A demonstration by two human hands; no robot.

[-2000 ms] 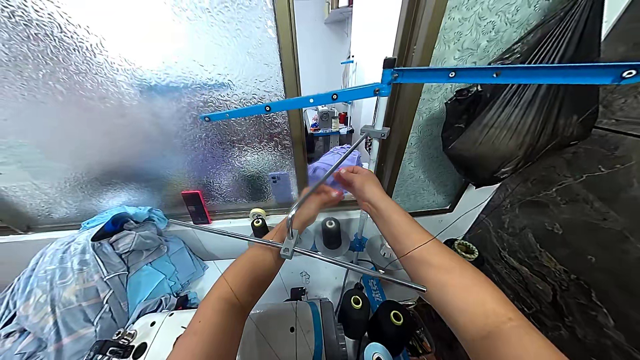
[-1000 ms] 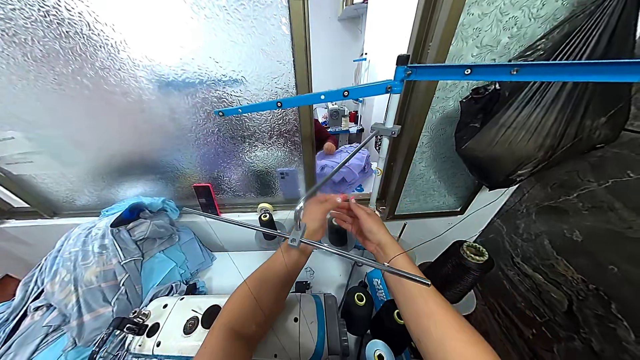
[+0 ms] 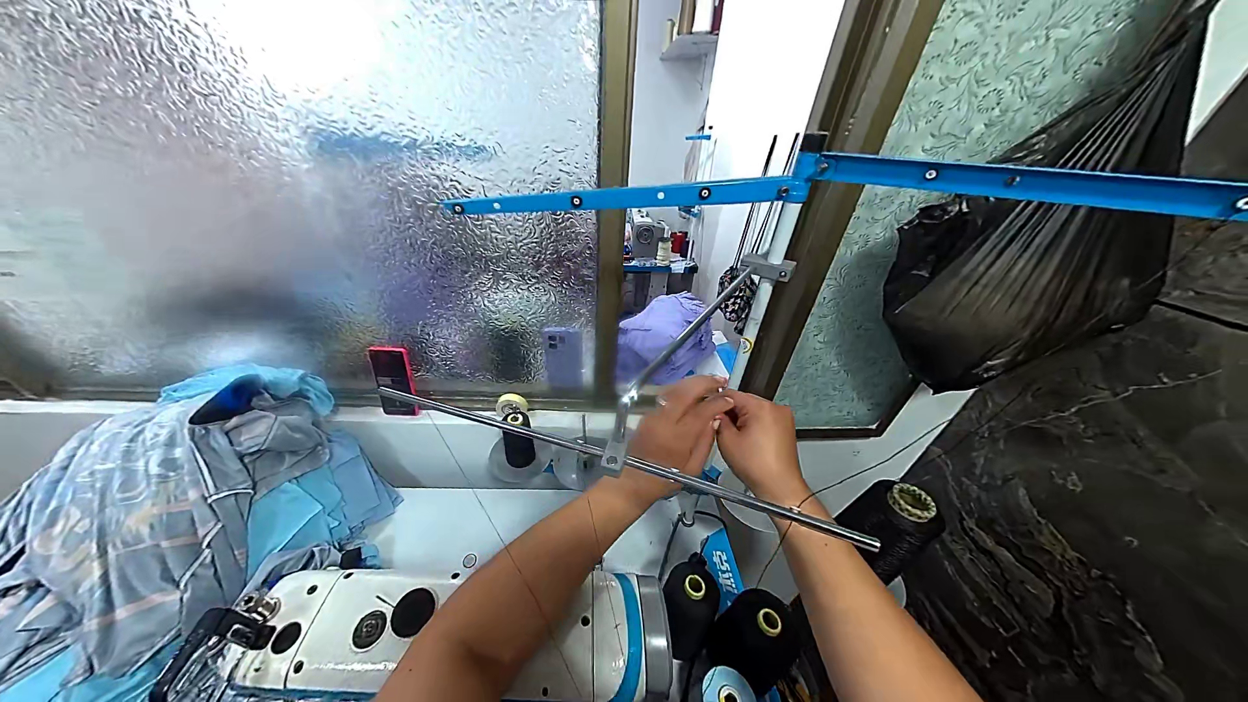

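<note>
My left hand (image 3: 682,424) and my right hand (image 3: 762,439) meet at the fingertips, just behind the thin metal rod (image 3: 721,493) of a thread stand and left of its pole's foot. The fingers look pinched together; a dark thread (image 3: 882,458) runs from the right past my right wrist, but whether the fingertips hold it is too small to tell. Below my forearms lies a white sewing machine (image 3: 341,634). Black thread cones (image 3: 756,629) stand by its right end, and a larger black cone (image 3: 902,522) stands right of my right forearm.
Blue stand arms (image 3: 682,195) cross above my hands. Grey and light blue garments (image 3: 166,487) are heaped at the left. A red-edged phone (image 3: 392,378) leans on the frosted window. A black plastic bag (image 3: 1043,283) hangs at the right. Purple cloth (image 3: 663,336) lies beyond the window opening.
Both hands have stayed close together, and they have come down from in front of the purple cloth to beside the pole's lower part. The person's hand seen beyond the opening is no longer visible.
</note>
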